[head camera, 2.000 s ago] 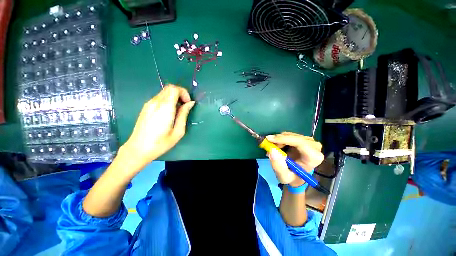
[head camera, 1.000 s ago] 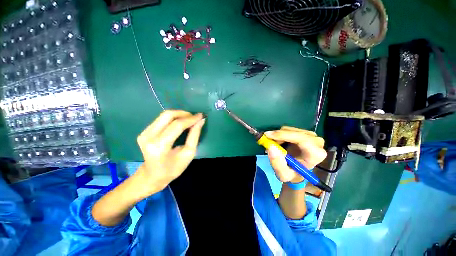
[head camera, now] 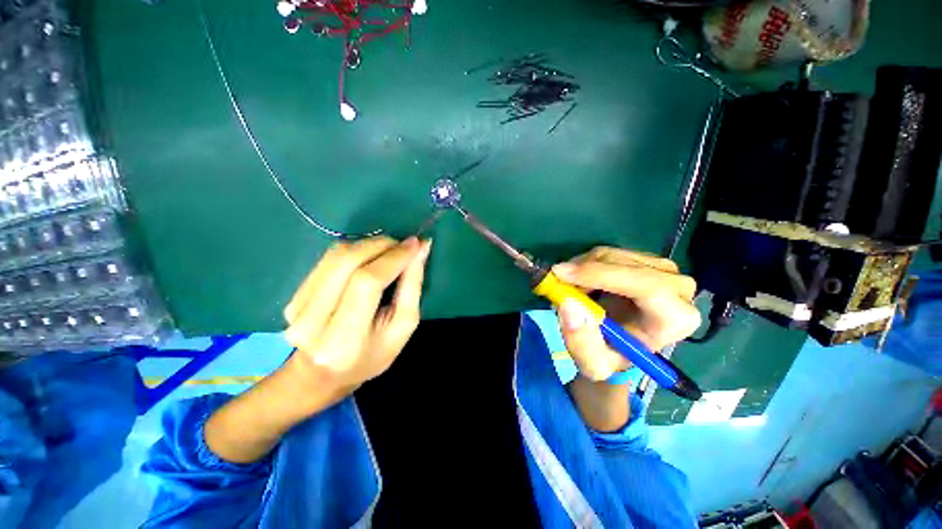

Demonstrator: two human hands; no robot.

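Note:
A small round circuit board lies on the green mat, with a short black lead pointing up and right from it. My right hand holds the yellow and blue soldering iron like a pen, its metal tip at the board's lower right edge. My left hand is left of and below the board, thumb and forefinger pinched on a thin reddish lead that points to the board. The silvery solder wire curves down to the back of my left fingers; whether they hold it is unclear.
Red-wired parts and black lead wires lie beyond the board. A plastic blister tray is at the left. A black iron stand with a crusted block is at the right. A round tin is at the upper right.
The view has shifted closer over the mat. My left hand has moved in from the left, its fingertips now near the board below. The iron tip stays at the board.

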